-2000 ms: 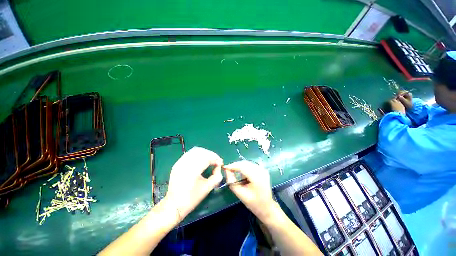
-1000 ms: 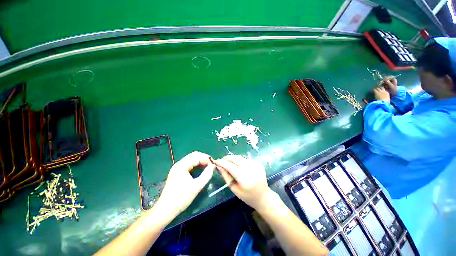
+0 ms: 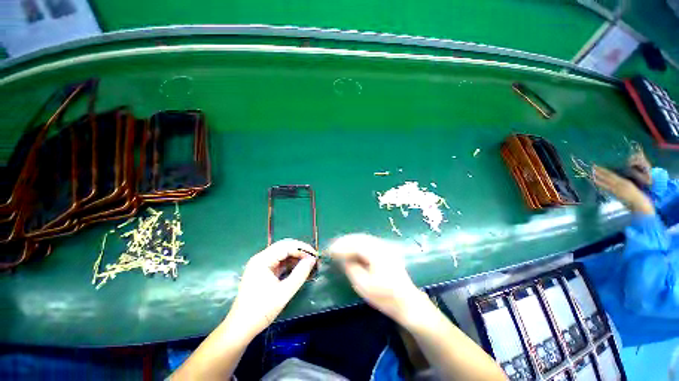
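A phone middle frame (image 3: pixel 271 216), flat with an orange edge and large window, lies on the green bench. My left hand (image 3: pixel 272 286) covers its lower part and pinches a small dark strip (image 3: pixel 307 253) between thumb and forefinger. My right hand (image 3: pixel 368 271) is motion-blurred just right of the frame, fingers curled toward the left fingertips; what it holds is not clear. A loose flex pile (image 3: pixel 152 245) of pale yellow strips lies left of my hands. White liner scraps (image 3: pixel 413 201) lie in a heap beyond my right hand.
Stacked frames (image 3: pixel 74 171) stand at far left. A smaller frame stack (image 3: pixel 537 171) and a single frame (image 3: pixel 533 100) are at right. A parts tray (image 3: pixel 514 335) is low right; a red-edged tray (image 3: pixel 655 108) is far right. A neighbour's blue sleeves (image 3: pixel 651 253) reach in at right.
The view has turned, shifting the bench's contents. My hands have parted slightly; my left is lower over the frame. The pale slim tool under my right hand no longer shows. A single frame appears at back right.
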